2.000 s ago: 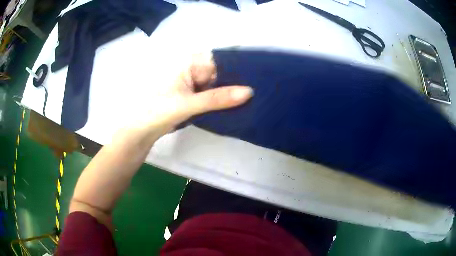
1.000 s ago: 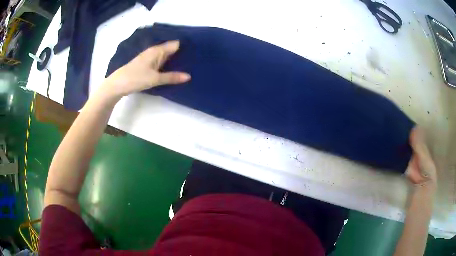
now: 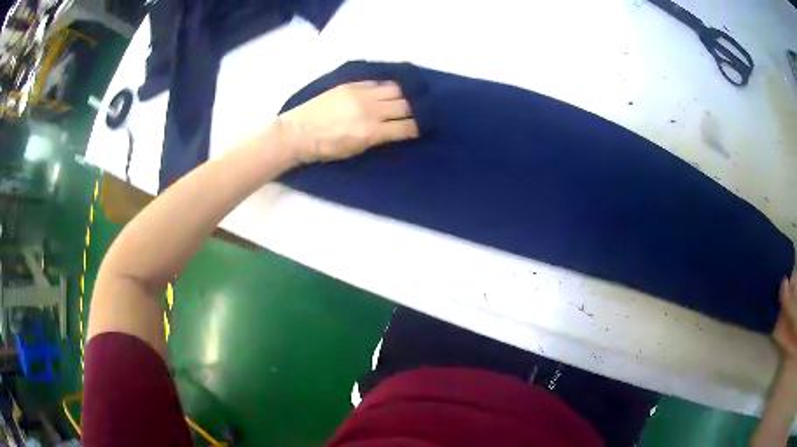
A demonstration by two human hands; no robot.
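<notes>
A long dark navy sleeve (image 3: 542, 183) lies spread across the white table, its lower edge roughly along the table's near edge. My left hand (image 3: 358, 122) is on top of its left end, fingers curled into the cloth, which is bunched at the fingertips. My thumb is hidden. My right hand (image 3: 787, 319) is at the sleeve's right end, with its fingers at the end edge. It is partly cut off by the picture's edge.
Black-handled shears (image 3: 727, 54) lie at the far right. A metal rest (image 3: 793, 65) barely shows at the right edge. Other navy pieces (image 3: 190, 87) lie at the far left, beside a small round black item (image 3: 120, 108) with a tail. Green floor (image 3: 262, 323) shows below the table (image 3: 419, 266).
The navy sleeve now lies flatter along the table. My left hand has gone from spread fingers to curled fingers on the cloth. The view has shifted, leaving my right hand at the picture's edge.
</notes>
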